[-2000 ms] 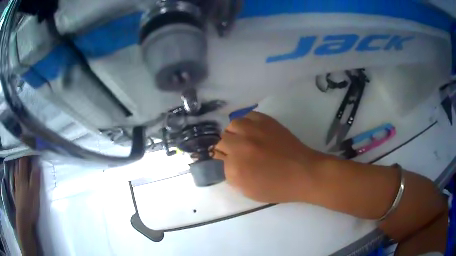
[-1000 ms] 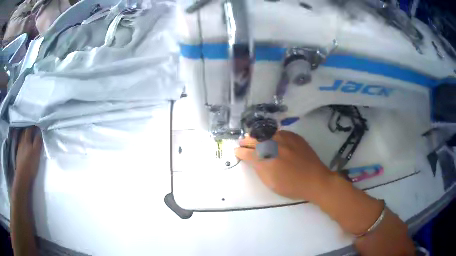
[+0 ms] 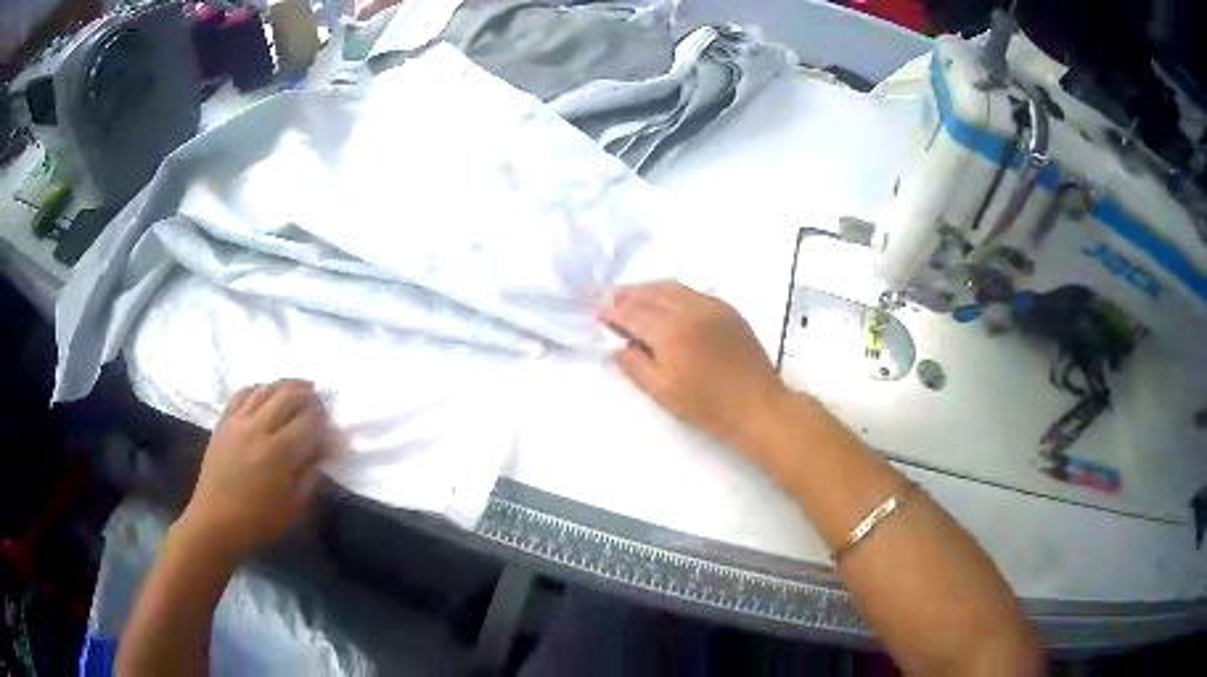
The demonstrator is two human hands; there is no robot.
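A white fabric panel lies spread and partly folded over the left half of the table and hangs over its left edge. My right hand has its thumb and fingers pinched on the fabric's right part, left of the needle area. My left hand rests on the fabric near the table's front left edge with fingers curled; whether it grips the cloth is unclear. The white sewing machine with the blue stripe stands at the right. Its needle plate area shows no cloth.
Grey cut pieces lie at the back of the table. Pink-and-blue snips and black scissors lie on the machine bed. A measuring tape runs along the front edge. Thread cones and another machine stand at the back left.
The view has pulled back and turned left. My right hand has moved from beside the needle to the fabric on the left. The fabric now lies differently, with long folds.
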